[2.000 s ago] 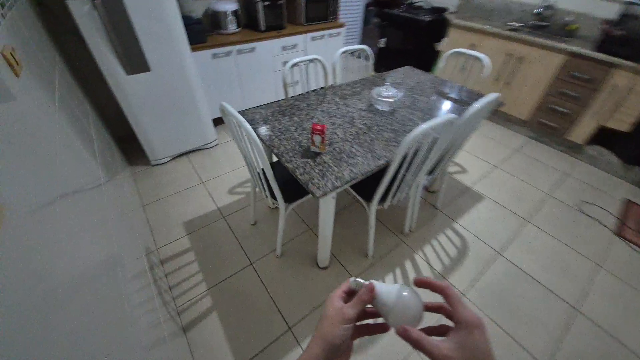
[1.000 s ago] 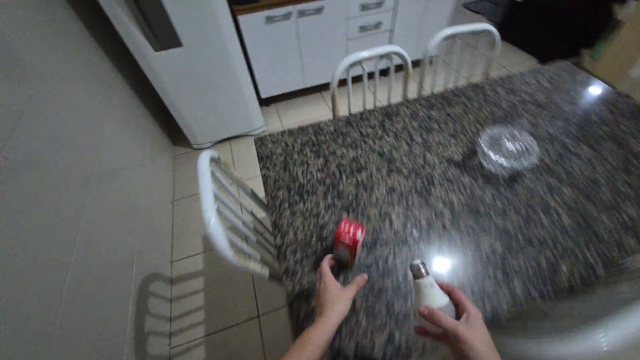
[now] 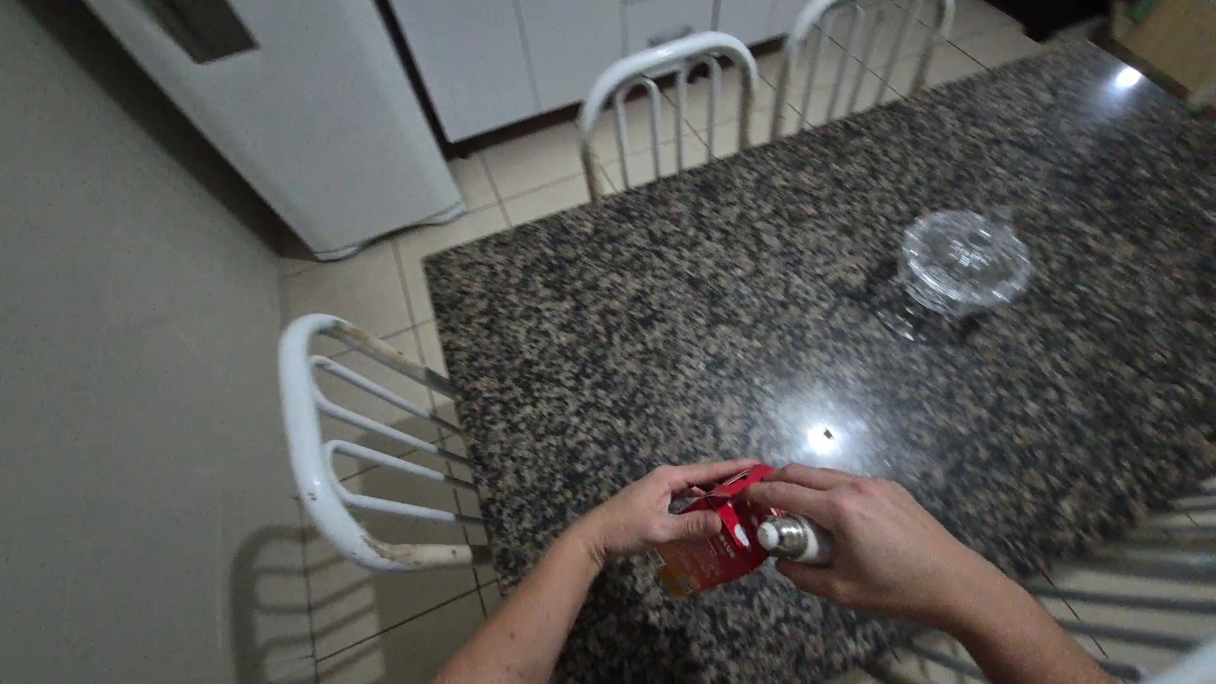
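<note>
My left hand [image 3: 655,508] grips a small red cardboard box [image 3: 712,556] from its left side, above the near part of the granite table [image 3: 646,342]. The box's top flaps stand up, and its lower corner is orange. In my right hand [image 3: 855,537] is a white light bulb [image 3: 798,540], its metal screw base pointing left beside the box. Fingers of my right hand also reach the box's upper edge. The palm hides most of the bulb's round part. What is inside the box cannot be seen.
A clear glass lidded dish [image 3: 964,266] stands on the table to the right. One white metal chair [image 3: 304,437] is at the table's left end, and others [image 3: 665,57] line the far side. Behind are a white refrigerator [image 3: 323,142] and white cabinets [image 3: 560,57]. A wall runs along the left.
My left hand, reaching for the red box on the table a second ago, now holds it. My right hand has brought the bulb beside it. Since the earliest frame, the view has moved close to the table.
</note>
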